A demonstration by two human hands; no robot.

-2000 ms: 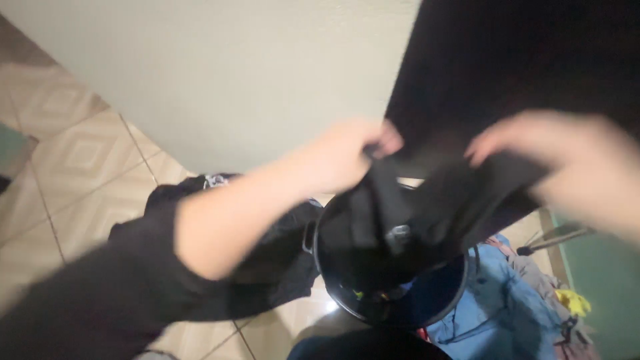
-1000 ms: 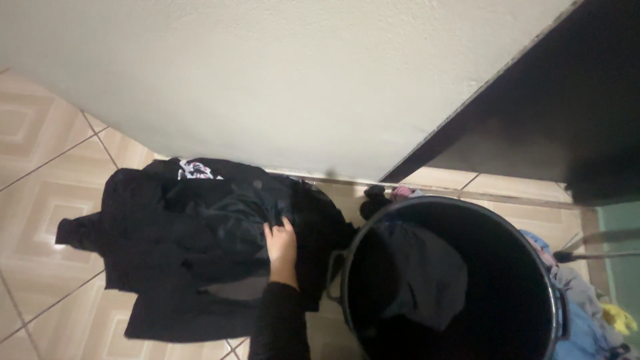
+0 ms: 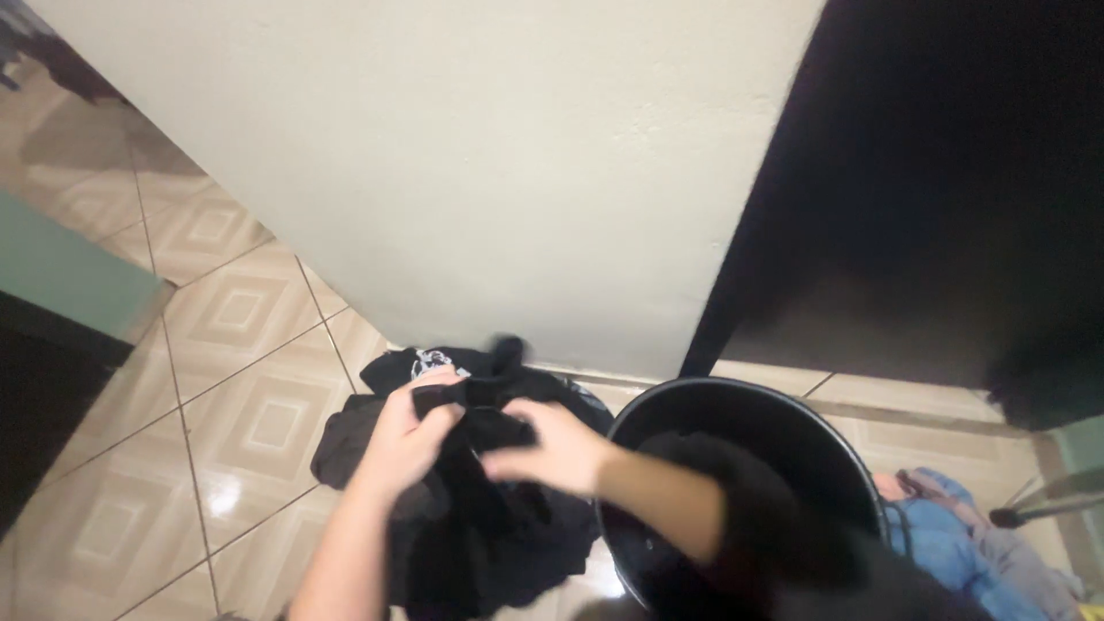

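Note:
My left hand (image 3: 414, 431) grips a black garment (image 3: 483, 401), its thumb and fingers closed on the cloth. My right hand (image 3: 543, 444) is at the garment's other side, blurred, with thumb and fingers spread; whether it grips the cloth cannot be told. Beneath both hands, a pile of black clothes (image 3: 509, 552) lies on the tiled floor, with a white print on one piece near the wall. Right of the pile stands a round black bin (image 3: 724, 386) with dark cloth inside, partly hidden by my right forearm and sleeve.
A pale wall (image 3: 535, 190) rises behind the pile, and a dark panel (image 3: 880, 216) stands beyond the bin. Blue and other coloured clothes (image 3: 957, 552) lie on the floor right of the bin. Patterned tiles (image 3: 267, 423) extend to the left.
One second ago a single hand touched the pile; now both hands are over it with a black garment raised. Two seconds ago both hands held dark cloth over the bin.

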